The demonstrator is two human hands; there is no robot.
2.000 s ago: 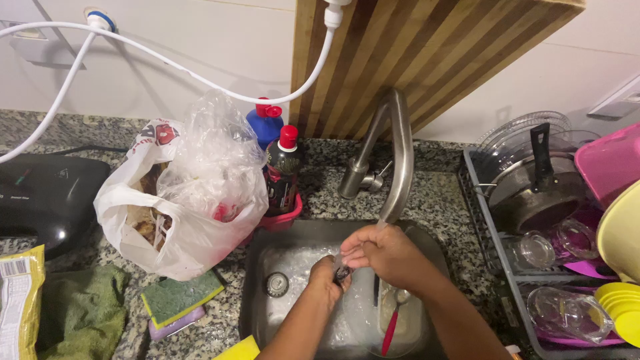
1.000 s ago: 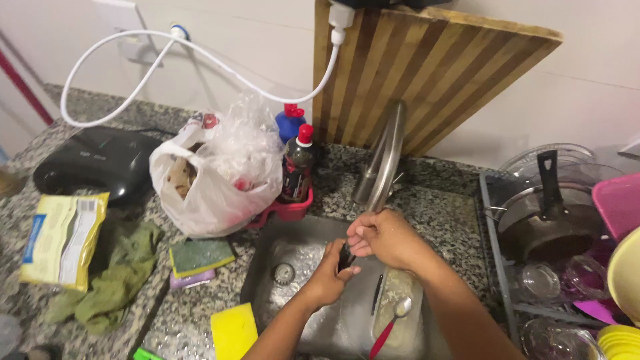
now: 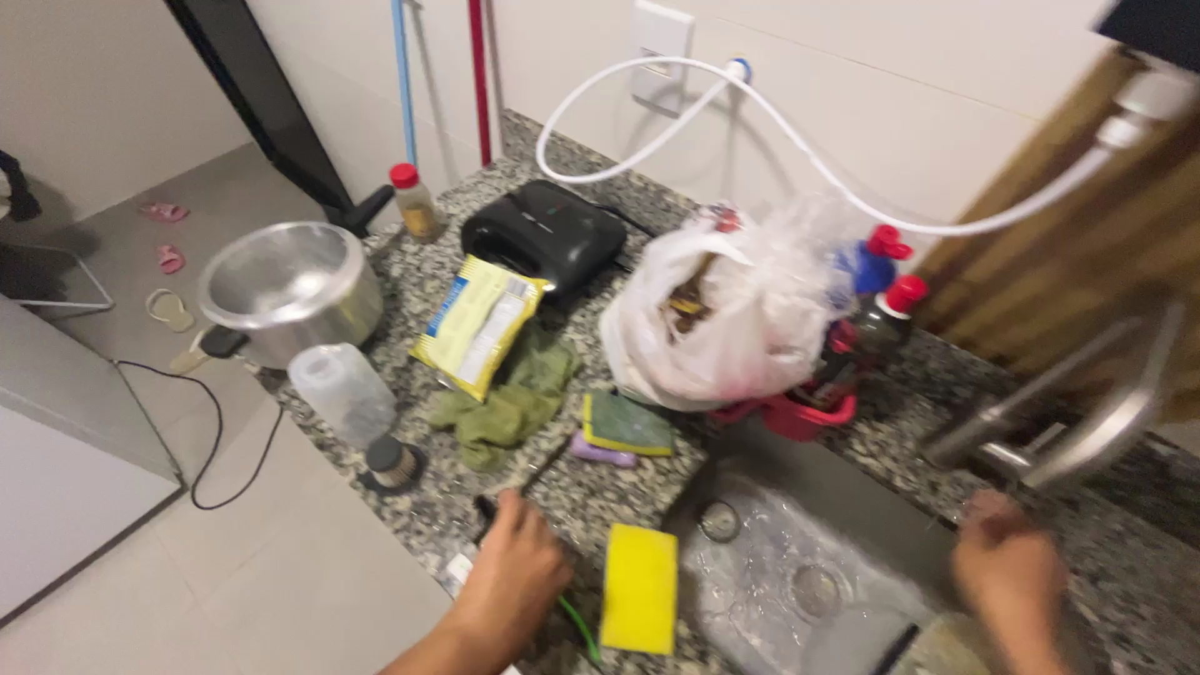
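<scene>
Over the granite counter left of the sink, my left hand (image 3: 520,553) is closed on a small black object (image 3: 485,514), too blurred to name. A yellow sponge (image 3: 639,589) lies just right of that hand. My right hand (image 3: 1008,558) is blurred above the right side of the metal sink (image 3: 787,469), below the faucet (image 3: 1116,412); whether it holds anything cannot be told. In the sink basin are suds or water and a partly seen clear container. A green-and-yellow scouring sponge (image 3: 628,427) rests by a purple one (image 3: 603,450) near the sink's corner.
Behind stand a white plastic bag (image 3: 731,328), bottles in a red caddy (image 3: 811,412) and a black sandwich maker (image 3: 544,234). Leftward are a green cloth (image 3: 511,403), yellow packet (image 3: 483,323), translucent container (image 3: 344,389), aluminium pot (image 3: 295,291) and red-capped jar (image 3: 414,202). A white hose (image 3: 825,173) loops above.
The view has swung left. My left hand has moved out of the sink to the counter on its left. My hands, close together over the basin before, are now far apart.
</scene>
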